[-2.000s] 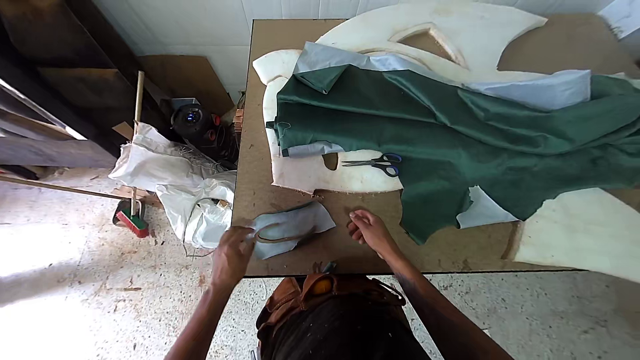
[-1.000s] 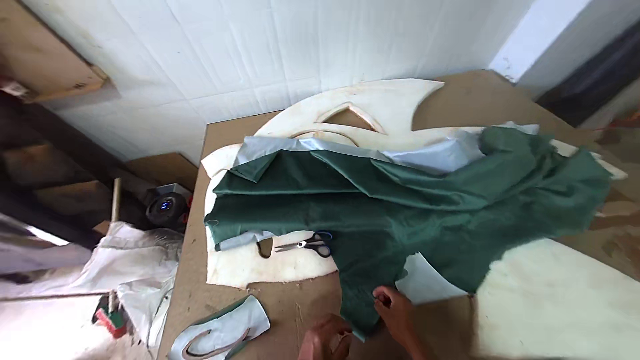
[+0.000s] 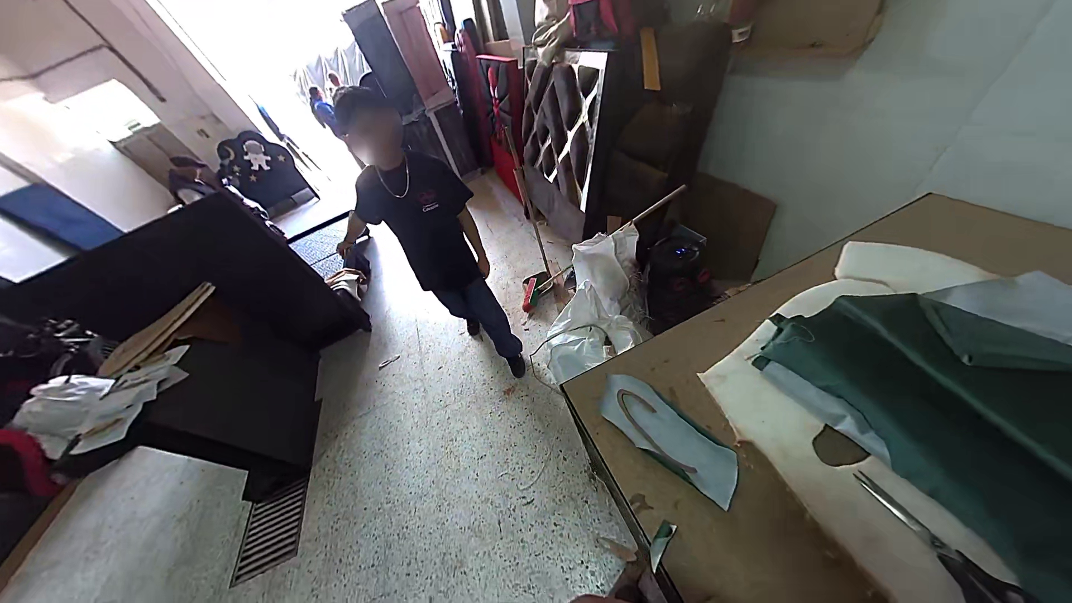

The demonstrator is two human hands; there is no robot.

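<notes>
At the bottom edge, a blurred bit of a hand, apparently my left hand [image 3: 615, 590], is cut off by the frame. Close beside it a small green and pale fabric scrap [image 3: 662, 544] stands up at the table's edge; whether the fingers grip it is unclear. My right hand is out of view. A pale blue-grey fabric piece [image 3: 712, 461] with a curved brown strip [image 3: 641, 419] on it lies on the table. To the right, dark green fabric [image 3: 921, 385] covers part of a cream foam sheet [image 3: 754, 402], on which dark-handled scissors [image 3: 930, 536] lie with blades slightly apart.
The brown tabletop [image 3: 770, 536] has its edge along the floor side. A person [image 3: 419, 218] in dark clothes stands on the speckled floor [image 3: 402, 452]. White sacks [image 3: 599, 310] and a red-green broom head [image 3: 532, 293] are beyond the table. Black furniture [image 3: 234, 394] stands left.
The view has swung far to the left, bringing the person and the room into sight. My hands, at the green fabric one second ago, are now mostly or wholly out of view.
</notes>
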